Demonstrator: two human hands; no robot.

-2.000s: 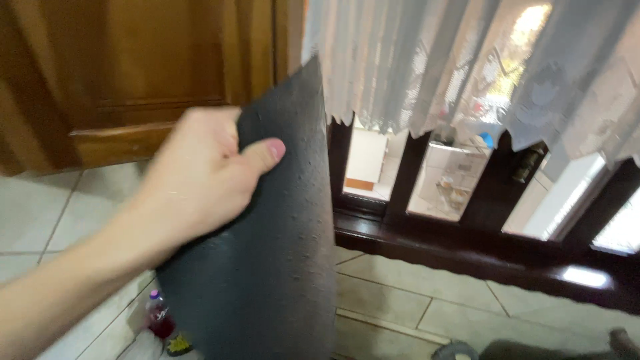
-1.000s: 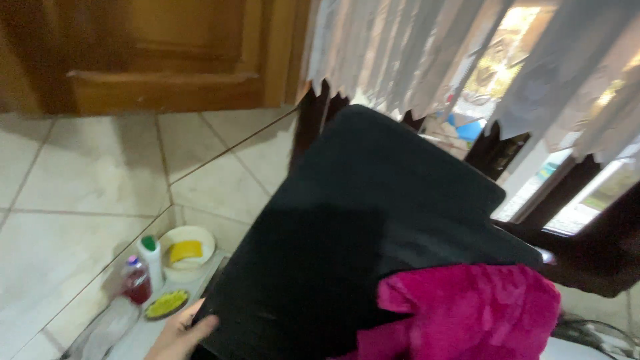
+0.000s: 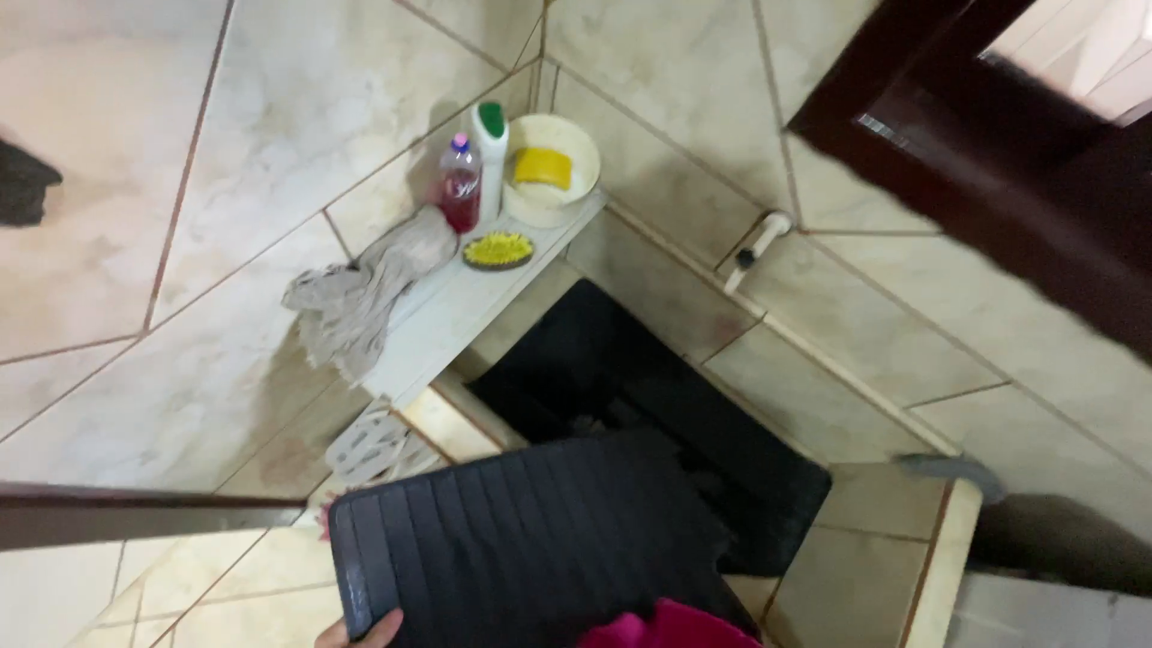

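My left hand (image 3: 360, 632) grips the lower left corner of a black ribbed rubber mat (image 3: 522, 540), seen at the bottom middle. A bright pink cloth (image 3: 670, 628) lies against the mat's lower right part; my right hand is not visible. Behind the held mat, a second black mat (image 3: 765, 468) is down in a tiled basin, partly covered from view by the first.
A pale ledge (image 3: 450, 333) bears a grey rag (image 3: 387, 279), a scrub brush with yellow bristles (image 3: 498, 251), a bottle of red liquid (image 3: 461, 184), a white bottle with a green cap (image 3: 490, 162) and a bowl (image 3: 576, 157) with a yellow sponge (image 3: 543, 168). A tap (image 3: 760, 247) juts from the tiled wall.
The view has swung down from the cabinet and curtain to the basin. The held mat now shows its ribbed face and lies lower in view.
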